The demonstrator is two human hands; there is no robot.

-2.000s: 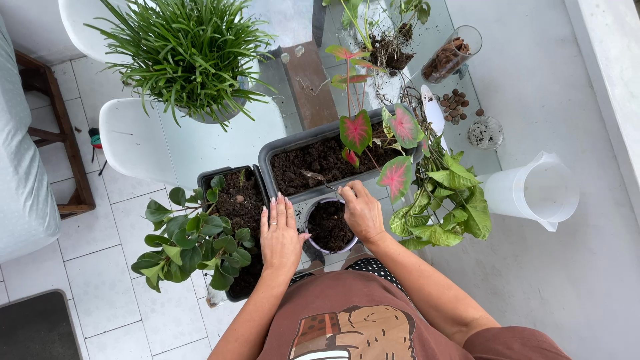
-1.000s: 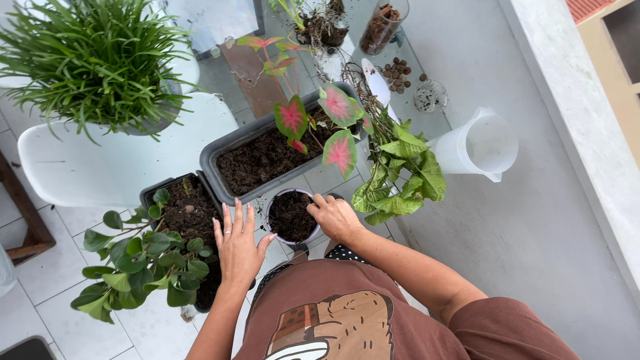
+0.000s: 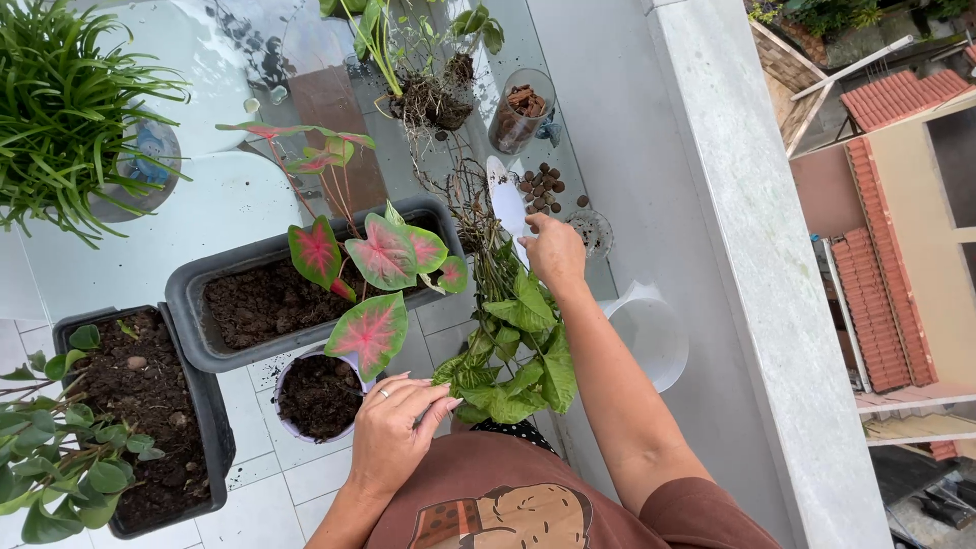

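My right hand [image 3: 555,248] is over the handle end of a white plastic trowel [image 3: 506,200]; whether the fingers grip it is unclear. My left hand [image 3: 400,419], with a ring, is beside a small round pot of soil [image 3: 319,398], near a dark thin handle at the pot's right rim. Its fingertips reach the leaves of a bare-rooted green plant [image 3: 526,313] lying on the glass table. Behind the round pot, a long grey planter [image 3: 191,305] holds soil and a pink-and-green caladium [image 3: 381,252]. One caladium leaf hangs over the pot's edge.
A black planter [image 3: 221,457] with a leafy plant stands left, a potted grassy plant [image 3: 69,114] upper left. Rooted plants [image 3: 431,103], a glass of bark chips [image 3: 521,110], clay balls [image 3: 541,188], a small clear dish [image 3: 589,233] and a translucent pitcher [image 3: 648,335] surround the right side.
My right hand has moved from the round pot to the white trowel on the right. My left hand has moved from the planter corner to the round pot's right side. The view has shifted right.
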